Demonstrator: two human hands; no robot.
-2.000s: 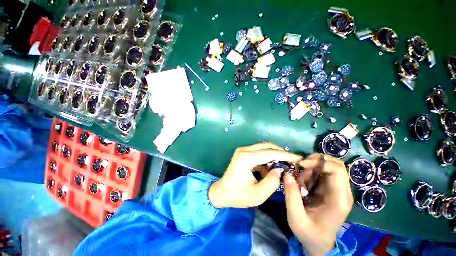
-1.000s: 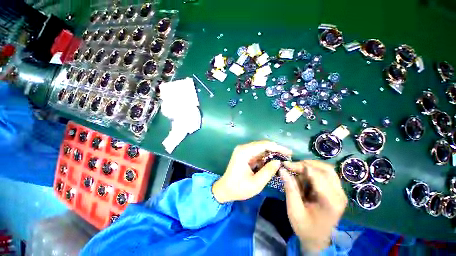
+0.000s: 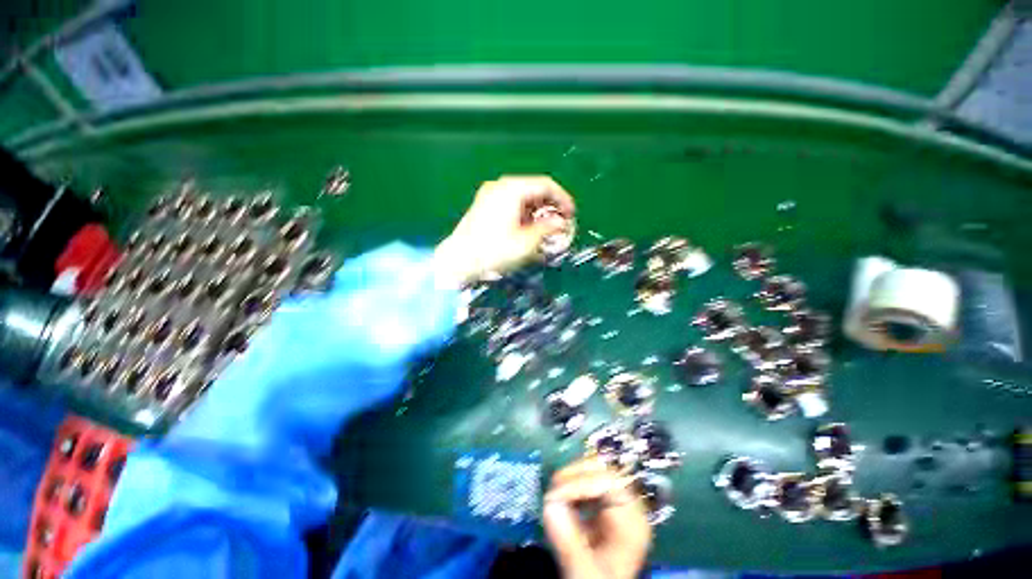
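Note:
My left hand (image 3: 507, 226) reaches far over the mat with its fingers around a watch case (image 3: 555, 230) at the back. My right hand (image 3: 596, 515) is low at the front, blurred, beside the adhesive pad sheet (image 3: 499, 487); its fingers are curled and I cannot tell whether they hold anything. A group of watch cases (image 3: 651, 443) lies just behind my right hand. The heap of circuit boards (image 3: 532, 328) lies below my left hand, partly hidden by the hand and sleeve.
The clear blister tray (image 3: 215, 283) of watch cases is at the left, with the red tray (image 3: 75, 498) at lower left. More watch cases (image 3: 781, 351) lie to the right. A tape roll (image 3: 905, 305) stands far right. A metal rail (image 3: 509, 91) crosses the back.
My hands have parted from their shared work at the front. My left hand has moved far forward to a watch case. The view has shifted, showing the tape roll and rail; my sleeve covers the white paper's area.

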